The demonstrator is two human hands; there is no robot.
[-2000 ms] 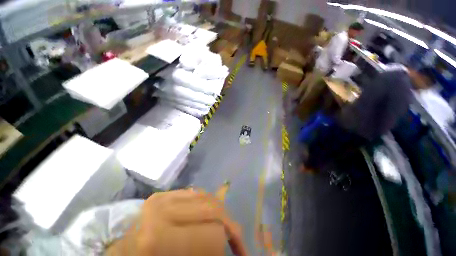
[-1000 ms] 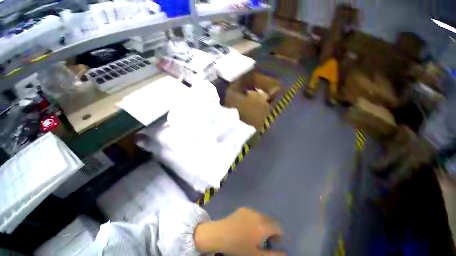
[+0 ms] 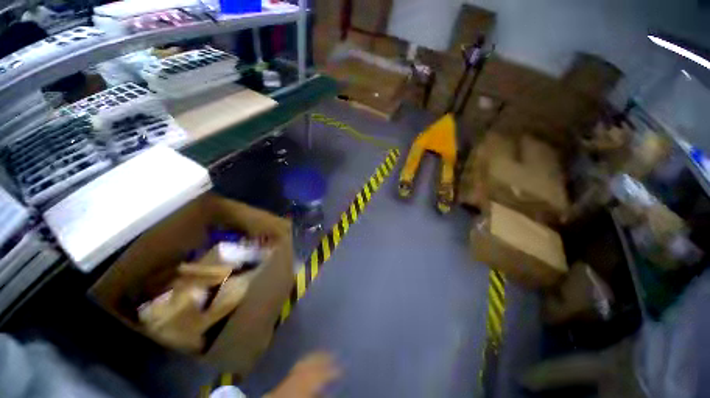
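My left hand (image 3: 310,376) is small and blurred at the bottom edge, over the grey floor, with a white cuff beside it. Its fingers cannot be made out, nor whether it holds anything. My right hand is not in view. Nearest in front, at the left, stands an open cardboard box (image 3: 261,311) with brown card pieces and some white and blue scraps inside. It touches neither visible hand.
A grey aisle (image 3: 374,288) runs ahead between yellow-black tape lines (image 3: 342,225). A yellow pallet jack (image 3: 437,141) stands ahead. Cartons (image 3: 518,241) line the right. White trays (image 3: 128,202) and a green-topped bench (image 3: 265,124) are left; a blue round-topped stool (image 3: 304,185) stands beside it.
The view has moved forward along the aisle. The pallet jack is nearer, the white stacks beside the aisle have left the view, and the open box is now close. My left hand shows less, lower down.
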